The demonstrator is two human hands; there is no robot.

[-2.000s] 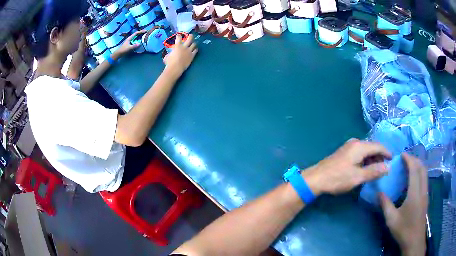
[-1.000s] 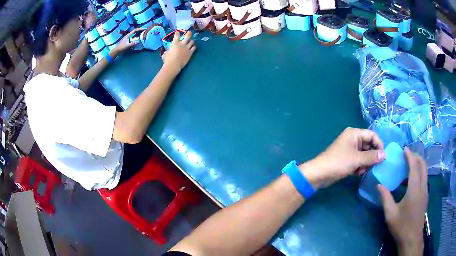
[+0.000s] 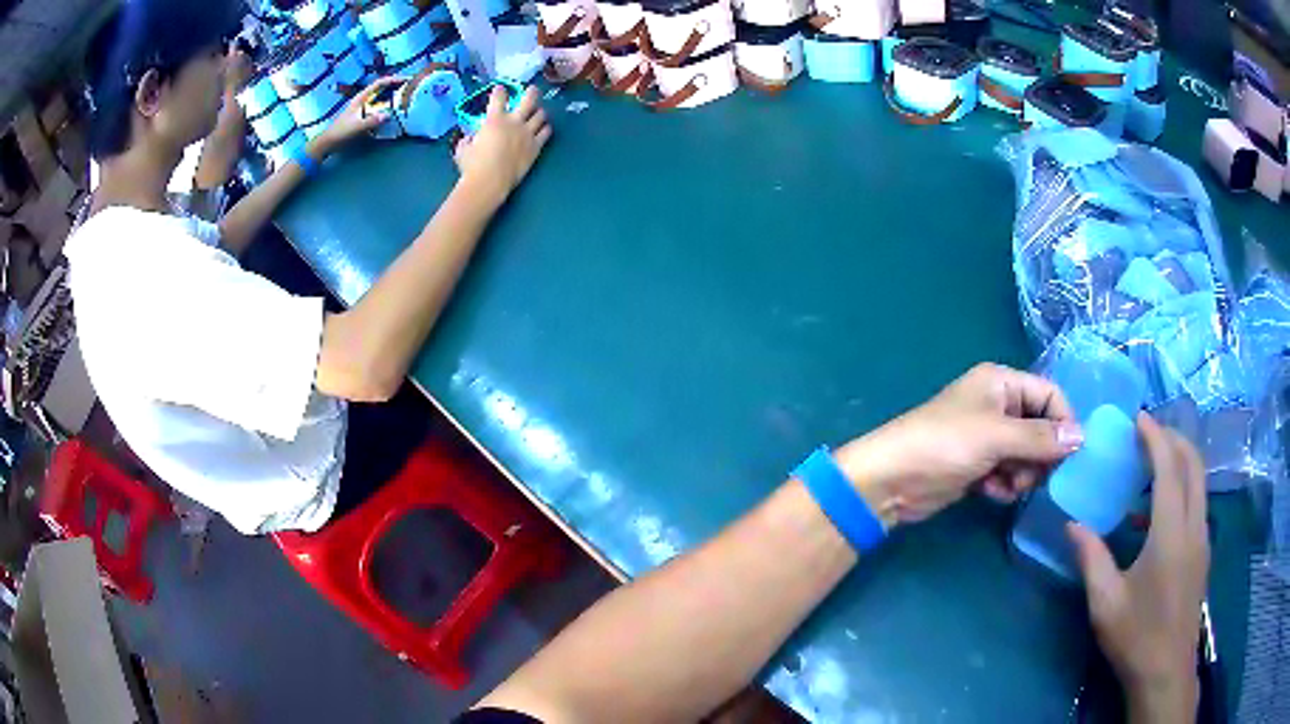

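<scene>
A light-blue rounded panel lies over the face of a light-blue product body at the lower right. My left hand, with a blue wristband, pinches the panel's upper left edge between thumb and fingertips. My right hand curves around the right side of the body, thumb at its lower face and fingers behind. The body's underside is hidden. Another light-blue piece lies just behind, by the bag.
A clear plastic bag of blue panels lies behind my hands. Units with brown straps line the far edge. A person in a white shirt sits at the left bench edge. A red stool stands below the dark-green bench top.
My hands have stayed nearly in place; the panel's tilt over the body has changed slightly. The outline on the neighbour's piece was red-orange and now looks green.
</scene>
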